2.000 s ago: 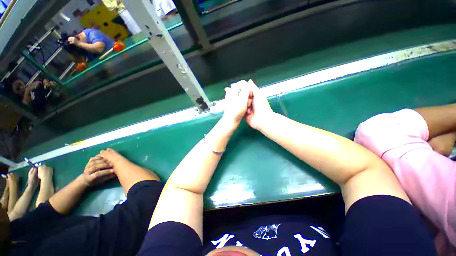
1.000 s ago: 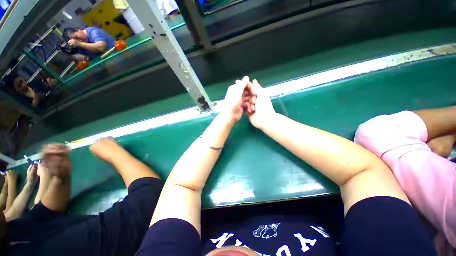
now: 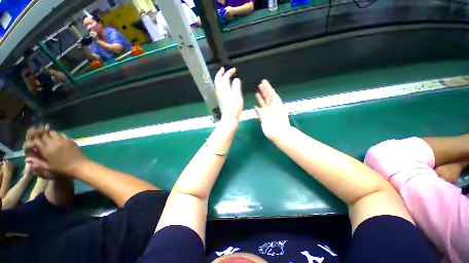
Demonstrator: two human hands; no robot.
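Observation:
My left hand [image 3: 229, 96] is bare and empty, raised over the white edge strip [image 3: 349, 98] beside the upright post, its fingers apart and slightly curled. A thin bracelet [image 3: 220, 153] is on my left wrist. My right hand [image 3: 272, 110] is bare and empty, also over the strip, palm turned toward the left hand, fingers apart. A gap separates the two hands. My forearms reach over the glossy green bench top [image 3: 257, 174]. No object is in either hand.
The upright post [image 3: 195, 59] rises at a slant left of my left hand. The dark conveyor belt [image 3: 329, 56] lies beyond the strip. A neighbour's hands [image 3: 54, 151] are at the left, a pink sleeve [image 3: 403, 164] at the right. Workers and a bottle [image 3: 272, 5] are across the line.
My hands, together before, have moved apart. The view has shifted, showing more of the far bench. The left neighbour's separate hands have come together farther left.

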